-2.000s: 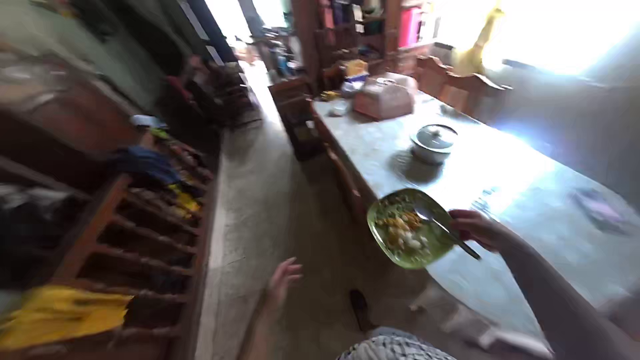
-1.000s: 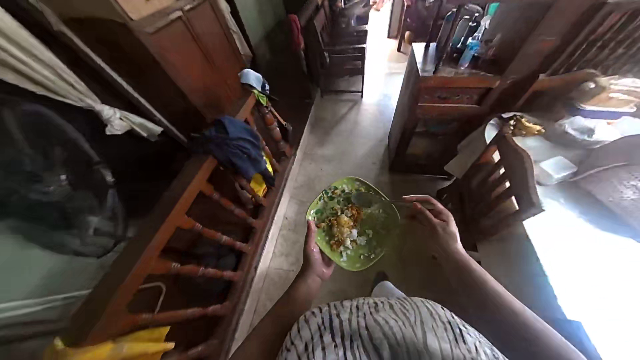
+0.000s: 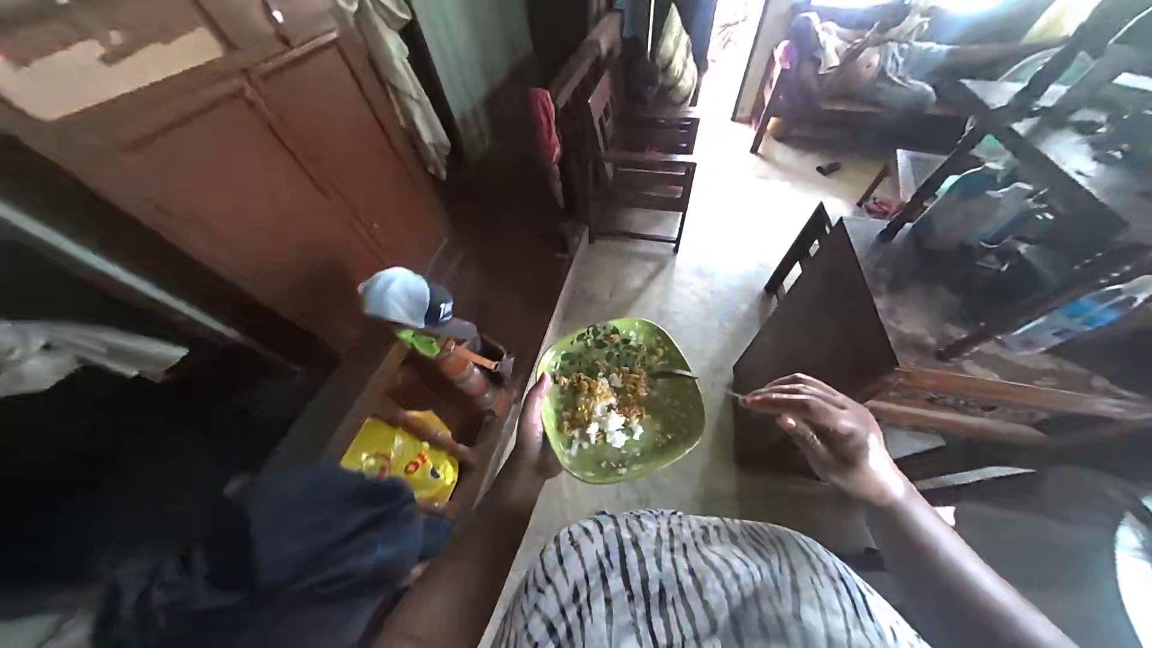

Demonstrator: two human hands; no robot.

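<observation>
A green squarish plate with white rice, orange-brown food and leafy greens is in front of my body, its left rim gripped by my left hand. The left fingers are mostly hidden under the plate. A metal spoon lies over the plate's right side with its bowl in the food. To the right of the plate, my right hand pinches a thin metal end that looks like the spoon's handle; the middle stretch of it does not show clearly.
A wooden railing post with a cap and a yellow bag stands at left. A dark wooden cabinet is at right. Wooden chairs line the walkway; a person reclines on a far bench.
My left hand, apart from the plate two seconds ago, has taken hold of its left side. My right hand has left the plate's rim. The view has swung left, away from the table.
</observation>
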